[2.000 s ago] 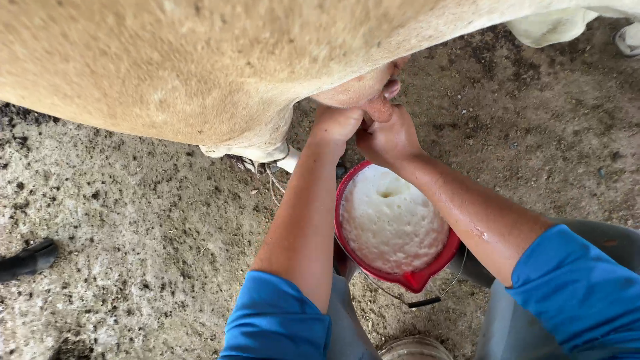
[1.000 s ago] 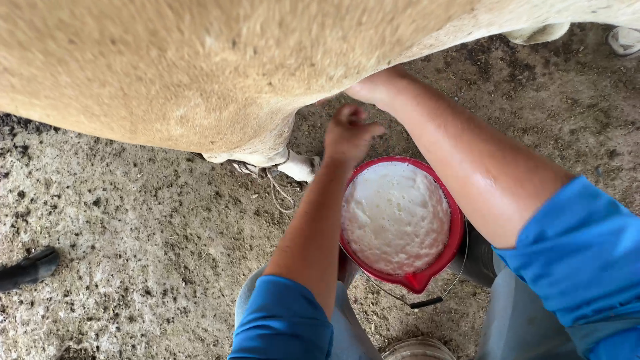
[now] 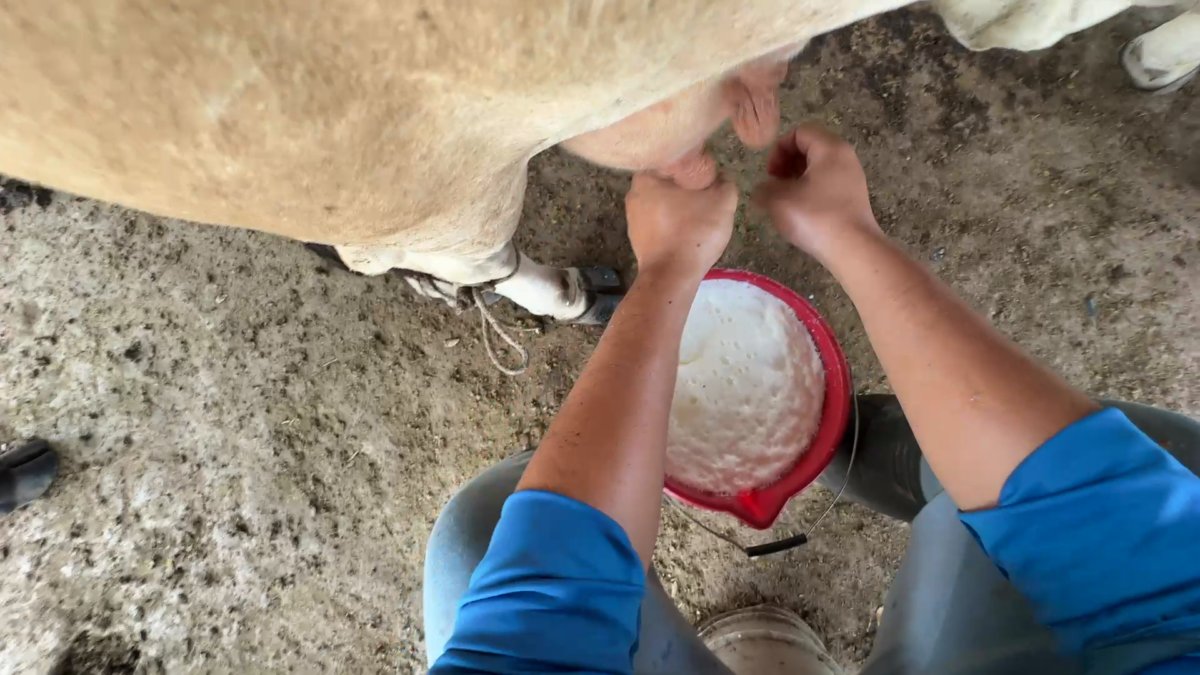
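My left hand is closed around a teat of the tan cow's udder, with the top of the teat showing above the fist. Right of it, my right hand is off the udder, its fingers curled and apart from the thumb, holding nothing. Just above that hand hangs another teat. Below both hands is a red bucket with a pouring spout, between my knees. Frothy white milk fills much of it; my left forearm hides its left edge.
Cord is tied around the cow's hind leg, left of the bucket. The wire bail with its black grip hangs at the bucket's near side. A pale round container stands below. A dark hoof shows at far left.
My right hand, which was under the belly at the udder a second ago, is now clear of it. My left hand, loose above the bucket then, has closed on a teat.
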